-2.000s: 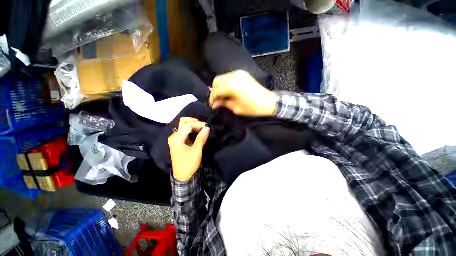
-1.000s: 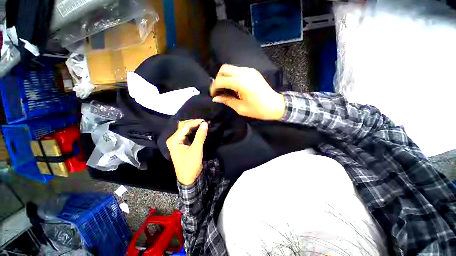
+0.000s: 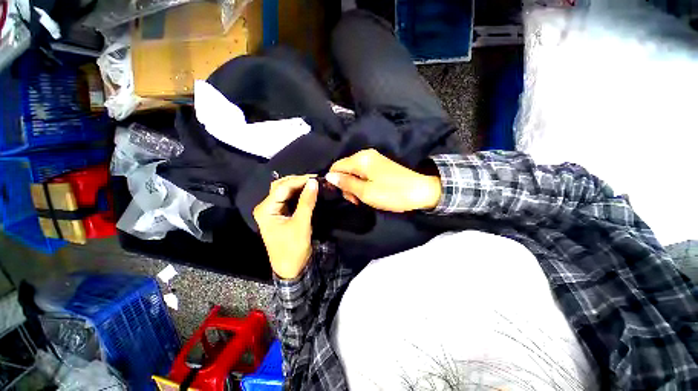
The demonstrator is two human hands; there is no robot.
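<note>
A navy-black garment (image 3: 264, 88) lies across the lap, with a white patch (image 3: 256, 137) on it. My left hand (image 3: 285, 225) pinches a narrow dark bit of the garment between thumb and forefinger. My right hand (image 3: 386, 183) has its fingers curled, with its fingertips on the same dark bit, right beside my left fingertips. Whether a small tool is inside the right fist is hidden.
A black tray (image 3: 203, 258) with crumpled clear plastic (image 3: 157, 202) is left of the lap. A carton (image 3: 191, 57) stands beyond. Blue crates (image 3: 126, 324) and a red stool (image 3: 222, 344) are at lower left. A large white plastic-wrapped bundle (image 3: 597, 99) is at the right.
My right hand has come down from above the garment to my left fingertips. My left hand keeps its pinch in nearly the same place. The view has shifted, showing more of the red stool.
</note>
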